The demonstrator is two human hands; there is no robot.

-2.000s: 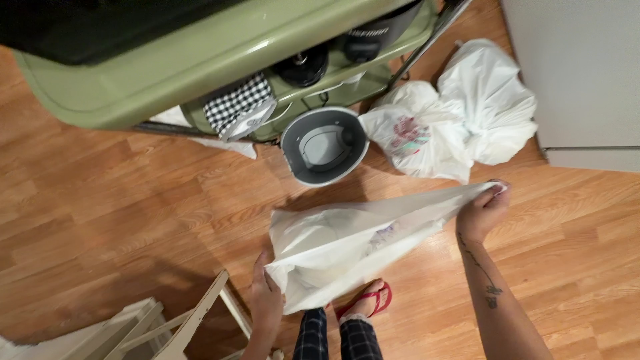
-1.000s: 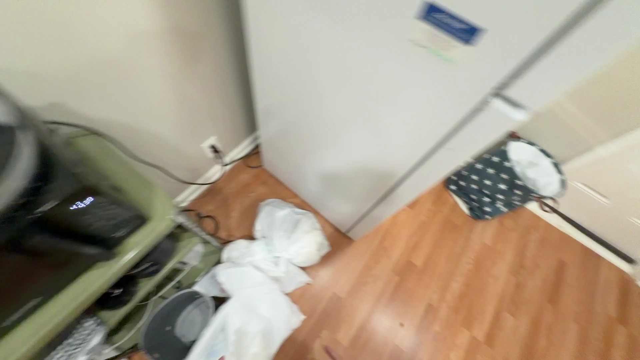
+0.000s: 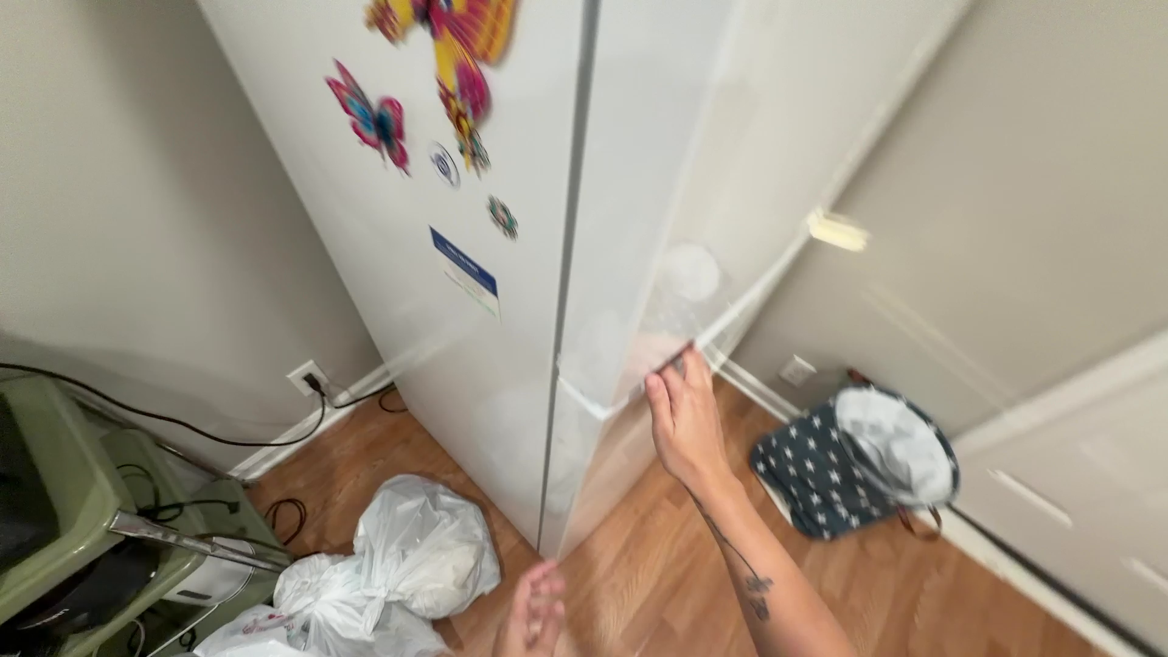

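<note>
A tall white refrigerator [image 3: 438, 365] stands before me, with butterfly magnets [image 3: 370, 119] on its side. My right hand [image 3: 689, 411] is raised to the front, its fingers at the edge of the refrigerator door [image 3: 639, 228] near the gap between upper and lower doors; how firmly they grip is unclear. Low in the view, my left hand [image 3: 534, 607] is blurred, its fingers partly curled, near the refrigerator's bottom corner; nothing shows in it. Knotted white plastic bags [image 3: 424, 547] lie on the wood floor to its left.
A green shelf cart [image 3: 68, 474] with black appliances stands at the left. Black cords run to a wall outlet [image 3: 308, 376]. At the right, a dark star-patterned fabric basket [image 3: 821, 470] with a white liner sits by the wall and a white door [image 3: 1077, 456].
The view has swung from the floor and cart to the refrigerator. Two seconds ago both hands held a white plastic bag spread between them; now neither does, and my right hand is at the refrigerator door.
</note>
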